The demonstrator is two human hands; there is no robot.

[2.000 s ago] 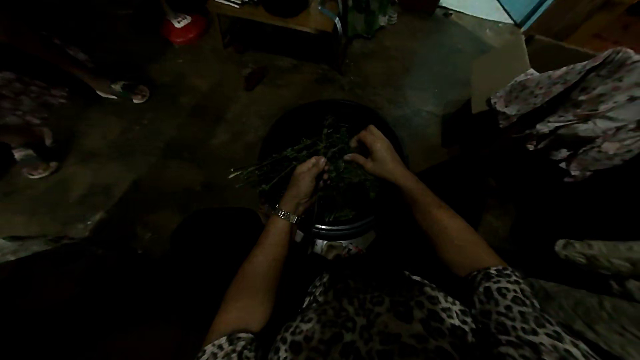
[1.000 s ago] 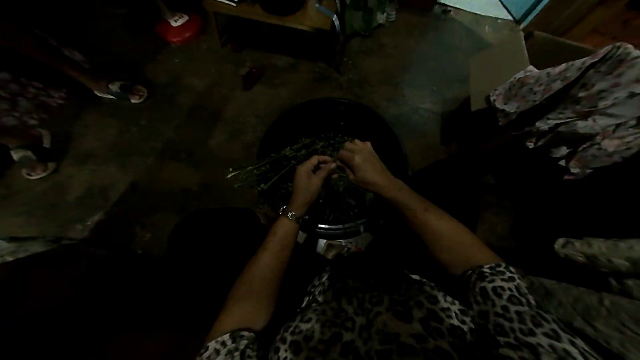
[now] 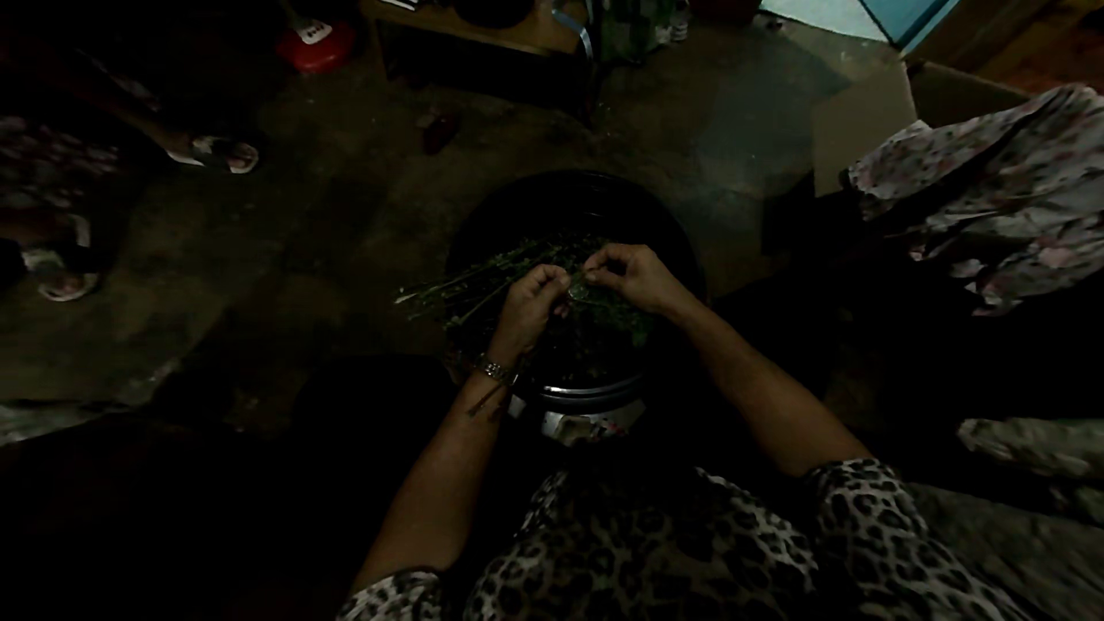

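Note:
A round dark basin (image 3: 595,185) stands on the floor in front of me. Thin green leafy stems (image 3: 483,280) lie in it, and their pale ends stick out past its left rim. My left hand (image 3: 530,310), with a metal-band wristwatch (image 3: 498,371) on the wrist, pinches a sprig over the basin. Just to its right, my right hand (image 3: 630,274) has thumb and forefinger closed on the leafy part of a sprig. A small gap separates the hands. The basin's inside is dark, so its contents are hard to make out.
Another person's sandalled feet (image 3: 226,155) are at the left. A low wooden table (image 3: 483,33) stands beyond the basin, with a red object (image 3: 317,47) left of it. At the right, floral cloth (image 3: 1026,190) hangs over an open cardboard box (image 3: 862,121).
My hands were nearly together one second ago and now stand a little apart. My right hand has moved right.

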